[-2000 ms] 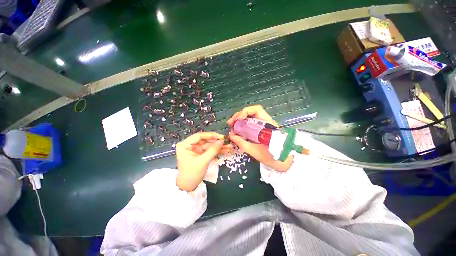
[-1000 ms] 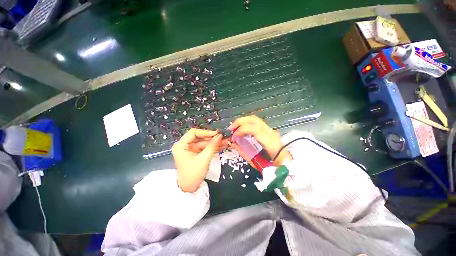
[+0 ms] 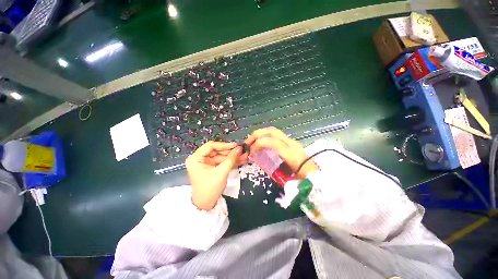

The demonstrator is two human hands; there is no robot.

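My left hand (image 3: pixel 214 168) pinches a small dark component (image 3: pixel 244 147) between thumb and fingertips, in front of my body. My right hand (image 3: pixel 283 151) holds the glue syringe (image 3: pixel 267 161), its red and pink barrel slanting down toward my right sleeve. The syringe's green cap (image 3: pixel 303 190) and white tissue (image 3: pixel 289 194) show at its lower end. My right fingertips meet the component too; the syringe tip is hidden. Small white pieces (image 3: pixel 255 180) lie loose below my hands, beside a white wiping paper (image 3: pixel 233 184).
The ribbed component tray (image 3: pixel 284 82) lies beyond my hands, with many dark components (image 3: pixel 191 103) on its left part. A white paper (image 3: pixel 129 137) and a bottle (image 3: pixel 33 157) in a blue holder are at left. The blue dispenser (image 3: pixel 426 120) and a carton (image 3: pixel 385 43) are at right.
The syringe has swung from pointing right to slanting down and right. The black cable now loops over my right wrist and sleeve. My hands have come together around the component.
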